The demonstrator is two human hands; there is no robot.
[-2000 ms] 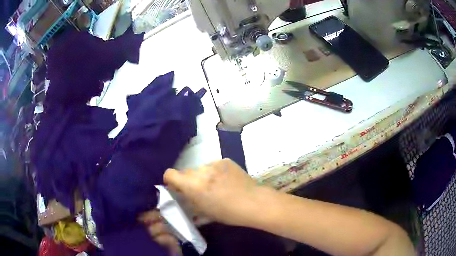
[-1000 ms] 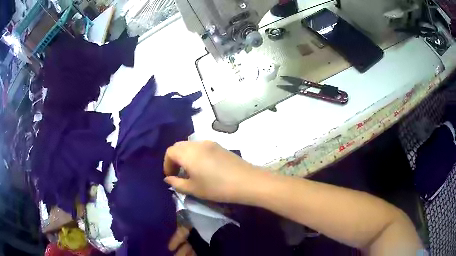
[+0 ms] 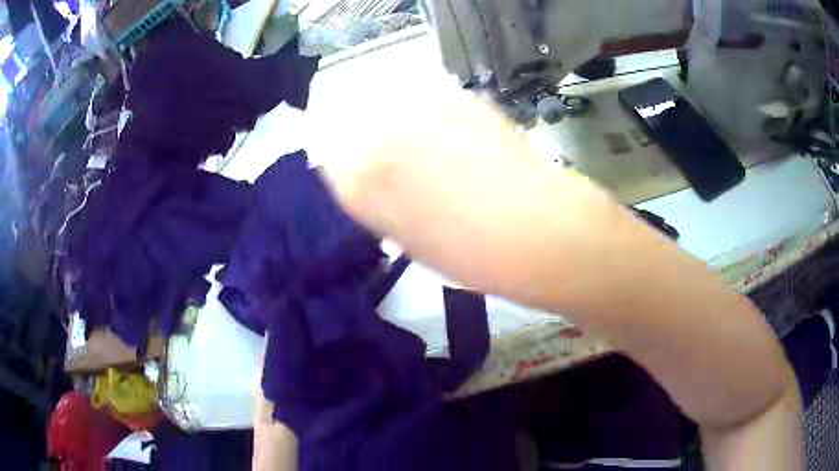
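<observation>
A bunched dark purple cloth piece (image 3: 322, 267) lies over the table's front edge and hangs down. My right hand (image 3: 382, 161) is at its upper end, blurred and washed out by the machine light; its grip cannot be made out. My right forearm crosses the view from the lower right. Of my left hand, only a strip of skin (image 3: 276, 437) shows at the bottom; the cloth hides the rest. A narrow purple strip (image 3: 467, 327) hangs over the table edge. The snips (image 3: 655, 221) are mostly hidden behind my right arm.
A heap of purple cut pieces (image 3: 166, 221) lies at the left. The sewing machine head (image 3: 497, 46) stands at the back. A black phone (image 3: 685, 138) lies on the machine bed. Yellow (image 3: 129, 396) and red (image 3: 74, 432) bundles are at the lower left.
My right hand has moved up and away over the table, and its arm now covers the needle area. The cloth is more bunched. The white piece near my hands no longer shows. The view has shifted.
</observation>
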